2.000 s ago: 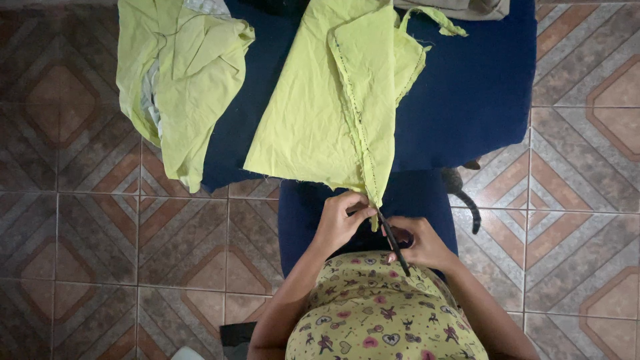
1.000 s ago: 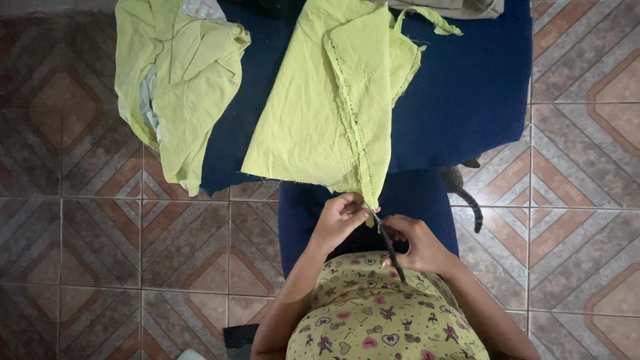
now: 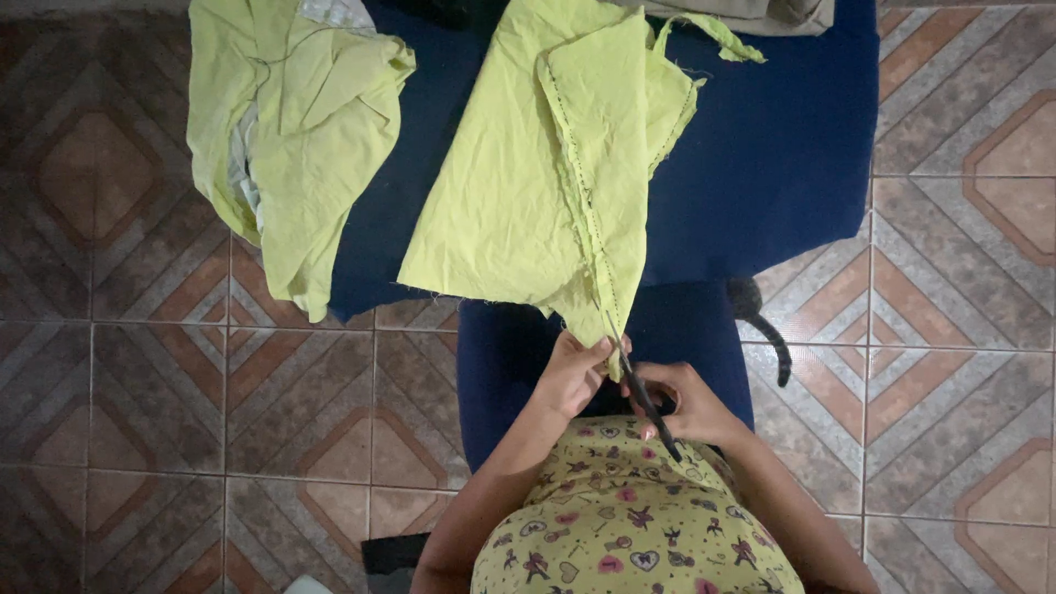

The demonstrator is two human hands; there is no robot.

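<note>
My left hand (image 3: 575,373) pinches the lower tip of a yellow-green cloth (image 3: 528,181), which hangs down from a surface covered in dark blue. In my right hand (image 3: 686,400) is a pair of scissors with dark handles (image 3: 652,412); the blades point up and left, against the narrow end of the cloth beside my left fingers. A line of dark stitching runs along the folded seam leading to that end. How far apart the blades are is hard to tell.
Another yellow-green cloth (image 3: 322,165) lies at the left of the dark blue cover (image 3: 767,165). A beige cloth (image 3: 792,15) lies at the top. On the tiled floor at the right shows a striped cat's tail (image 3: 774,334). Below my hands is a blue seat (image 3: 503,371).
The scissors and both hands stay at the lower tip of the cloth, with small shifts of the fingers. The cloth's lower end is now spread a little wider to the left.
</note>
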